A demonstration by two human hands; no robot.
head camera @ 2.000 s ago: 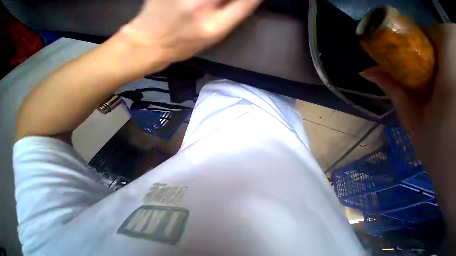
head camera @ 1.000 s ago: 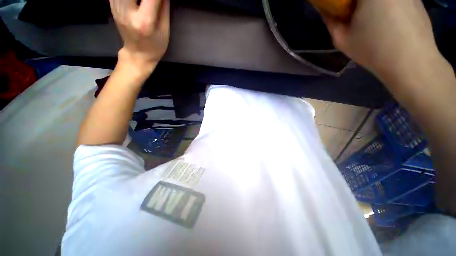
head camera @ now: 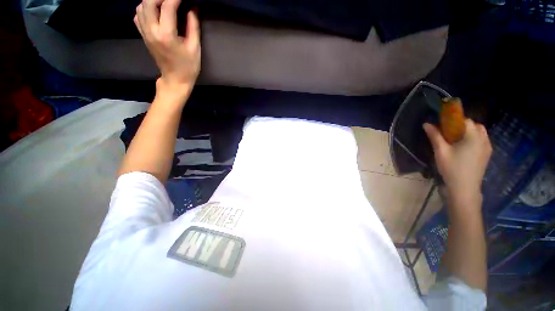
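Note:
The black garment (head camera: 292, 13) lies along the far side of the grey padded pressing table (head camera: 292, 61), cut off by the top edge of the picture. My left hand (head camera: 172, 42) is at the table's left part, at the cloth's near edge, fingers bent and somewhat apart; whether it pinches the cloth is unclear. My right hand (head camera: 460, 155) is closed around the orange-brown handle of the iron (head camera: 411, 136). The iron is off the right end of the table, its dark pointed plate with a shiny rim at the iron rest (head camera: 424, 203).
A white curved surface (head camera: 55, 164) is at left, with a red-orange thing (head camera: 27, 114) behind it. Black and white striped-looking cloth (head camera: 198, 155) lies low under the table. A blue crate (head camera: 435, 240) stands at right on pale tiles (head camera: 377, 152).
The iron has moved in my right hand from over the table to beyond its right end. My left hand has moved left from the middle and stays near the cloth's edge.

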